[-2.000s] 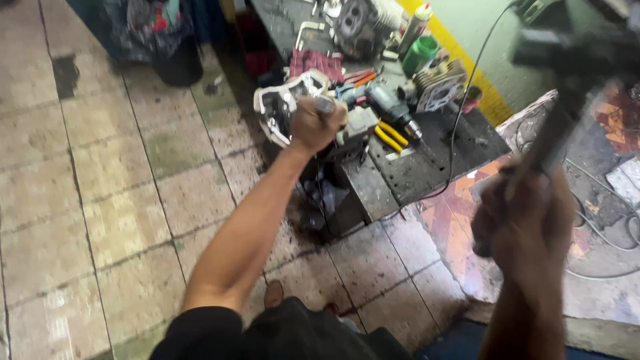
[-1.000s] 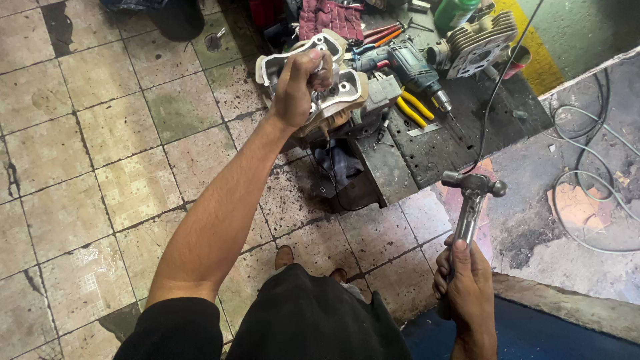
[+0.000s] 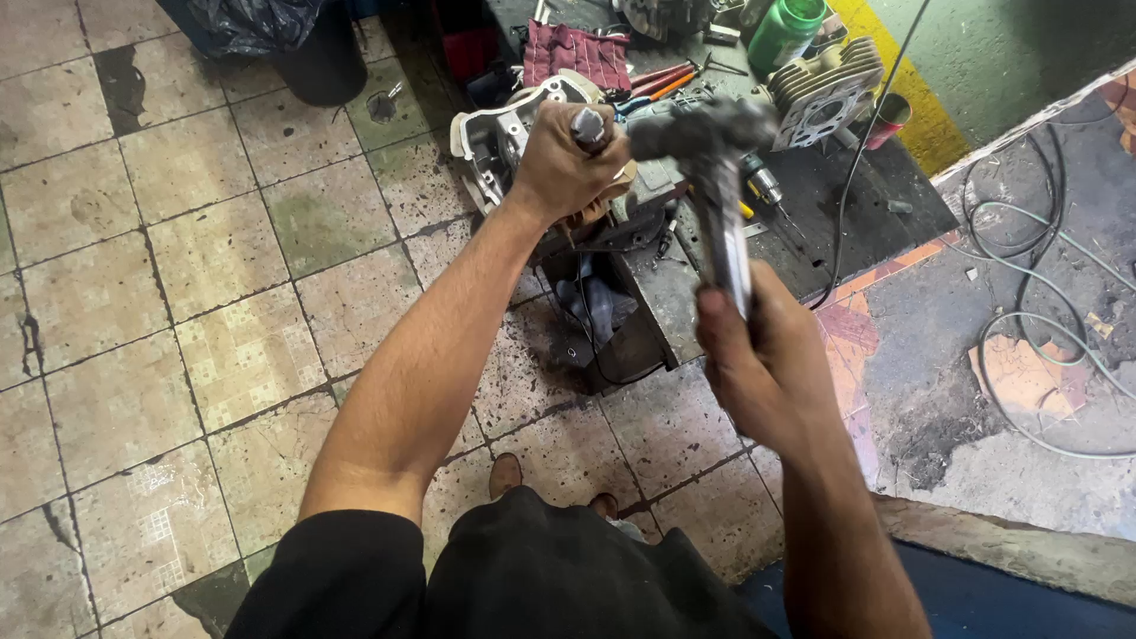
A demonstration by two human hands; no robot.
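My left hand [image 3: 572, 164] is closed around an upright metal rod-like tool [image 3: 587, 127], whose blunt top end shows above the fist; its lower end is hidden. Beneath that hand is a metal engine cylinder head [image 3: 493, 151] at the corner of the workbench. My right hand [image 3: 772, 364] grips the metal handle of a ball-peen hammer [image 3: 726, 213]. The hammer's head, blurred by motion, is just right of the left fist, over the bench. A power drill [image 3: 765, 185] lies partly hidden behind the hammer.
The dark workbench [image 3: 887, 209] also holds a finned cylinder head [image 3: 825, 93], a green container [image 3: 788, 34], a maroon cloth [image 3: 575, 58] and pliers. An open drawer [image 3: 643, 342] juts out below. Cables [image 3: 1021, 266] coil on the floor at right; a black bin [image 3: 324, 62] stands upper left.
The hammer in my right hand was raised at far right two seconds ago, then lower right; it is now beside my left fist. My left hand has stayed over the cylinder head.
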